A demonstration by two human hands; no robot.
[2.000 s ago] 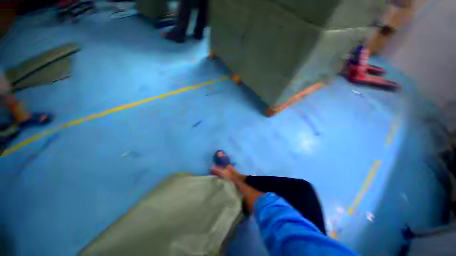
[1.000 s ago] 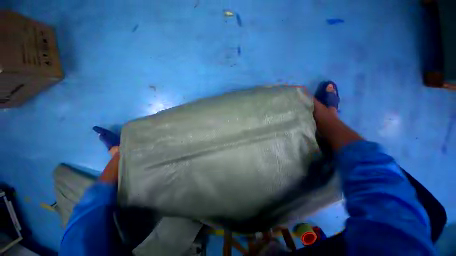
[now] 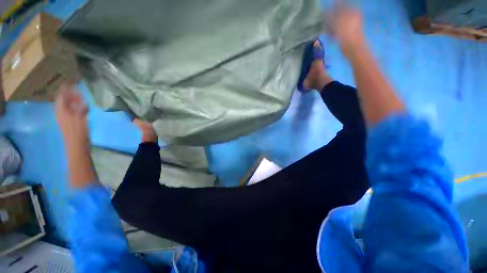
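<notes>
A large grey-green woven bag [image 3: 203,64] fills the upper middle, wrinkled and loose along its near edge, in front of my legs; its far part is cut off by the top of the picture. My left hand [image 3: 72,104] is blurred at the left, beside the bag's left side; I cannot tell if its fingers touch the bag. My right hand [image 3: 344,24] is blurred near the top, just right of the bag's right edge; its fingers are unclear.
A brown cardboard carton [image 3: 32,61] stands at the upper left. Flat green bags [image 3: 184,173] lie on the floor by my left leg. A grey case [image 3: 42,258] is at the lower left. A white sheet [image 3: 263,170] lies between my knees. A wooden pallet edge [image 3: 459,31] shows upper right.
The bag has moved from over my lap up and away, its loose edge now facing me. Both hands have moved up, and my legs are now uncovered.
</notes>
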